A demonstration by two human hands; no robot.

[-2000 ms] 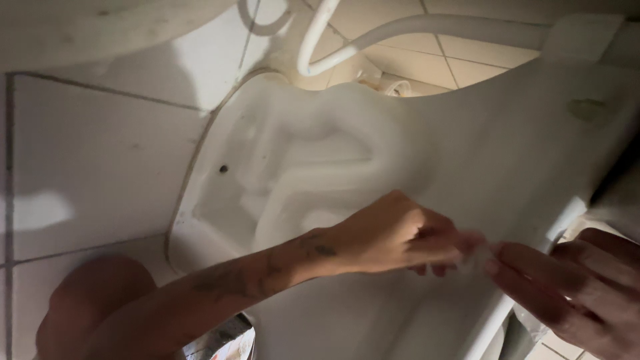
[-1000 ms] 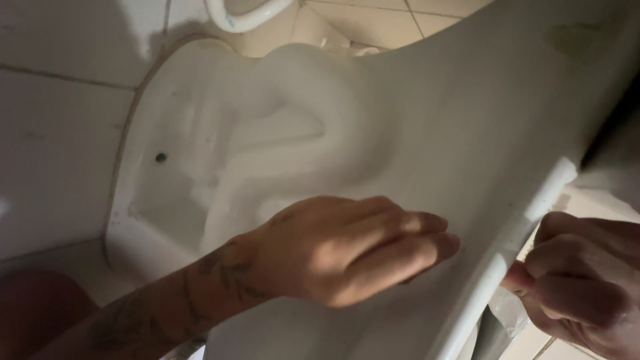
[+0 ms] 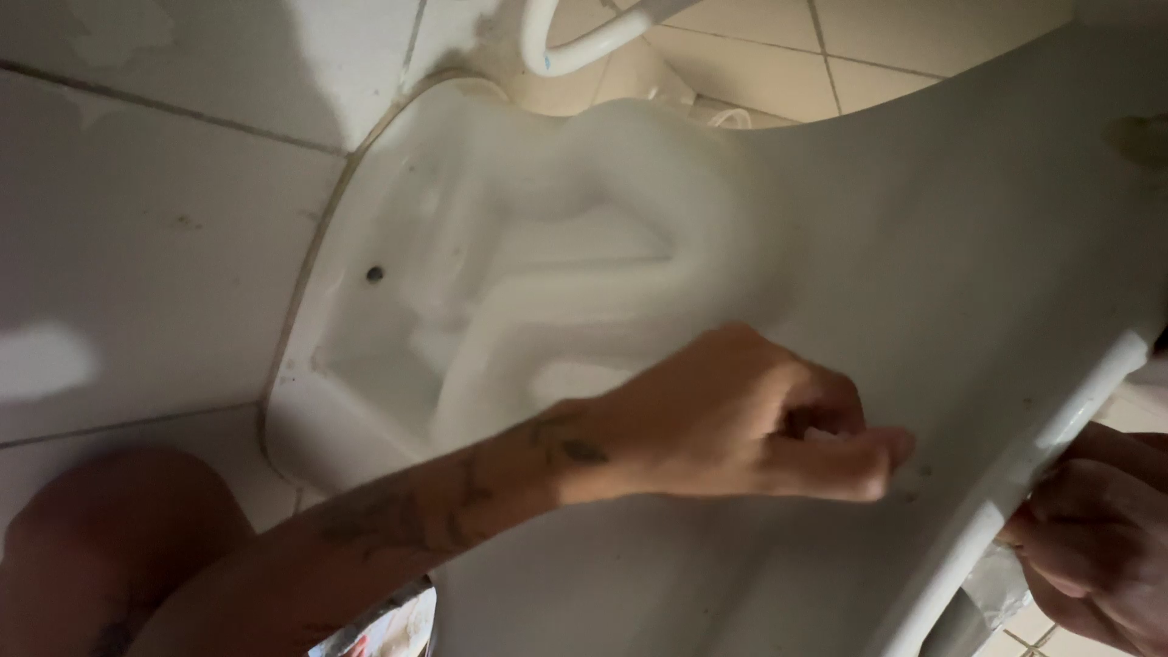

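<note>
A white ceramic toilet (image 3: 894,228) fills the middle, seen from the side, with a dark hole low in its foot (image 3: 374,274). My left hand (image 3: 757,429) reaches in from the lower left over the ceramic side, thumb and fingers curled together. A small pale spot shows between its fingers; I cannot tell whether it is an object. At the right edge, my right hand (image 3: 1095,529) is curled against the toilet's long, pale edge (image 3: 1031,465). Crumpled clear plastic (image 3: 995,584) hangs just below it. What its fingers grip is hidden.
A white bent hose (image 3: 584,55) runs at the top. Tiles (image 3: 155,219) with dark joints surround the toilet's foot. A bare knee (image 3: 128,547) is at the lower left, and a shiny printed packet (image 3: 392,630) lies partly behind my left forearm.
Two seconds ago my hands met around a pale, clear material. They are now apart, my right hand beside the toilet's edge. Since one second ago, my left fingers have curled in more.
</note>
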